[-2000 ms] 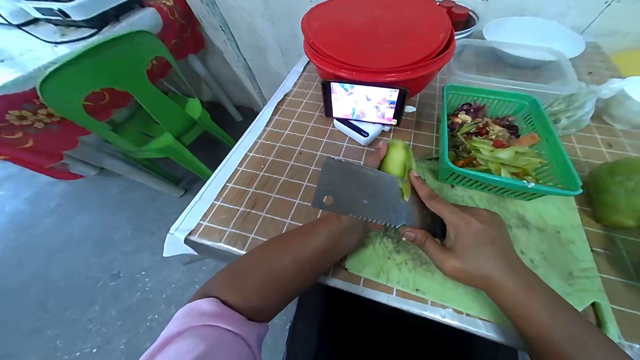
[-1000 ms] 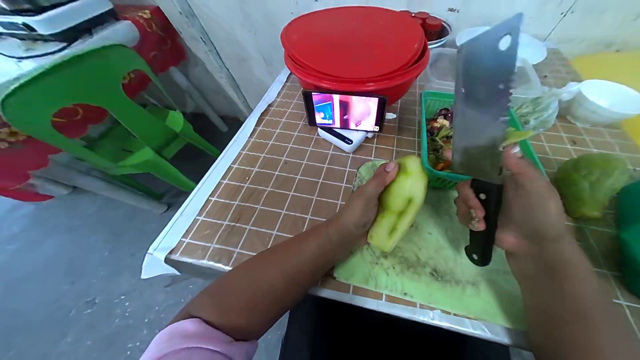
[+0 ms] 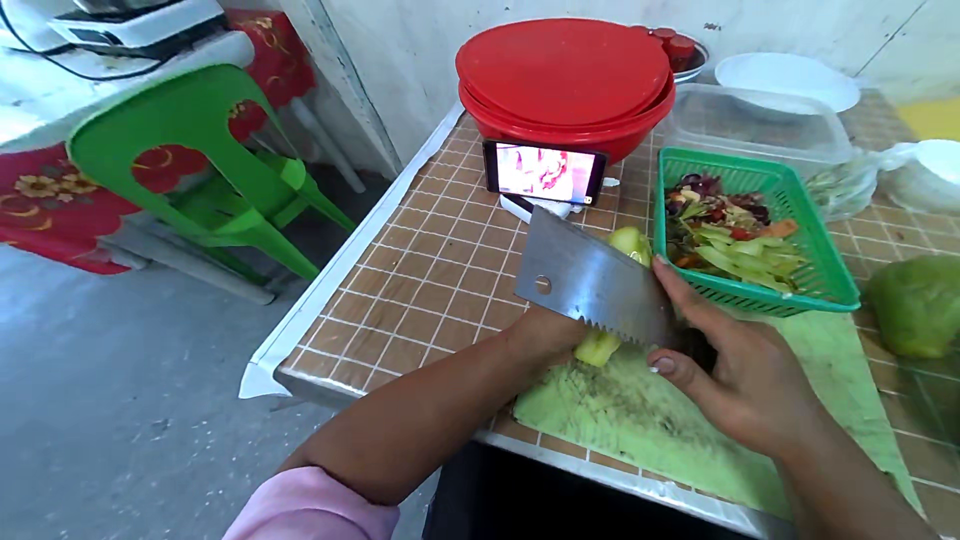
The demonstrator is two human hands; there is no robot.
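Observation:
My right hand (image 3: pixel 739 367) grips the dark handle of a cleaver, whose wide steel blade (image 3: pixel 592 281) with a toothed lower edge lies across a pale green peeled vegetable (image 3: pixel 631 244). Most of the vegetable is hidden under the blade; its two ends show above and below. My left hand (image 3: pixel 559 330) is largely behind the blade, at the vegetable's left side, with its fingers hidden. Below is a stained light green cutting board (image 3: pixel 652 424). Green peelings and other vegetable scraps (image 3: pixel 742 232) fill a green plastic basket (image 3: pixel 832 277) at the board's far side.
A lit phone (image 3: pixel 545 174) leans near a red lidded basin (image 3: pixel 566 82). Behind the basket stand a clear plastic container (image 3: pixel 757 124) and a white dish (image 3: pixel 787 81). A round green vegetable (image 3: pixel 919 304) sits at right. Left of the table is a green plastic chair (image 3: pixel 172 127).
A second ago the cleaver stood upright in my right hand, apart from the vegetable in my left. Now the blade is lowered across the vegetable, as it was two seconds ago.

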